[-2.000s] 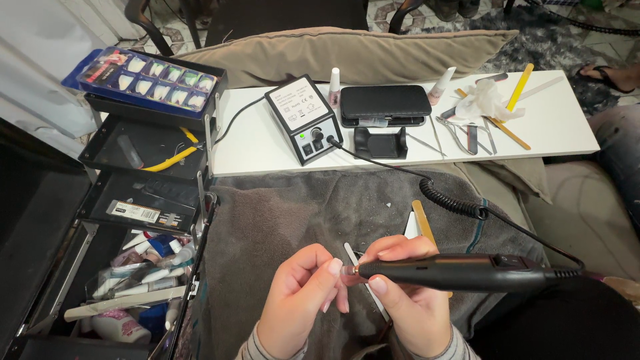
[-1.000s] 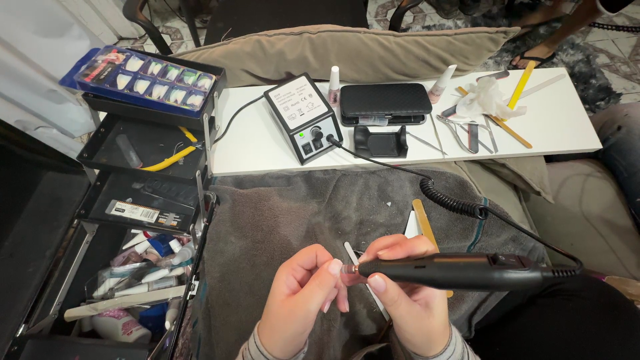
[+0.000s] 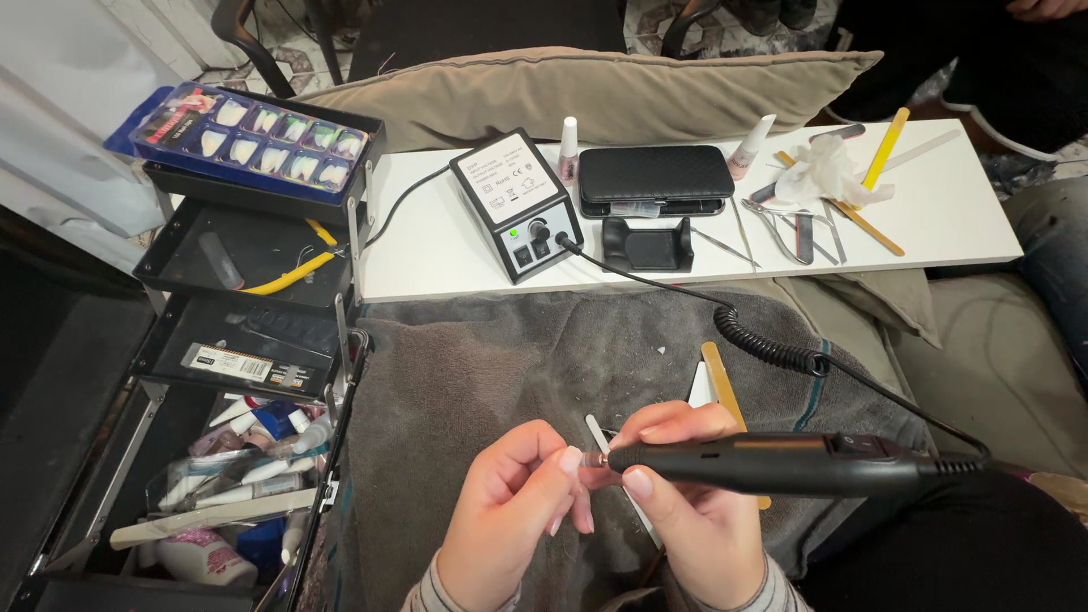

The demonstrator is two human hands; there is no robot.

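Observation:
My right hand (image 3: 701, 510) grips the black handpiece of an electric nail drill (image 3: 765, 461), its tip pointing left. Thumb and fingertips of my left hand (image 3: 518, 506) are closed around the small bit end (image 3: 592, 460) at the tip; exactly what they pinch there is too small to tell. A coiled cord (image 3: 765, 344) runs from the handpiece to the drill's control box (image 3: 516, 204), whose green light is on. Beneath my hands lies a grey towel (image 3: 459, 365), with a yellow nail file (image 3: 722, 382) and a white stick (image 3: 593, 432) partly hidden by my right hand.
On the white board (image 3: 408, 246) stand a black case (image 3: 654, 177), a handpiece cradle (image 3: 648, 246), two polish bottles, cuticle nippers (image 3: 778, 229), files and crumpled tissue (image 3: 824, 174). At left, a tiered black box (image 3: 246, 212) holds false nail tips (image 3: 272, 149), yellow-handled pliers (image 3: 293, 272) and bottles. A person sits at upper right.
The other person's feet at upper right have shifted. Both my hands and the drill handpiece stay in nearly the same place.

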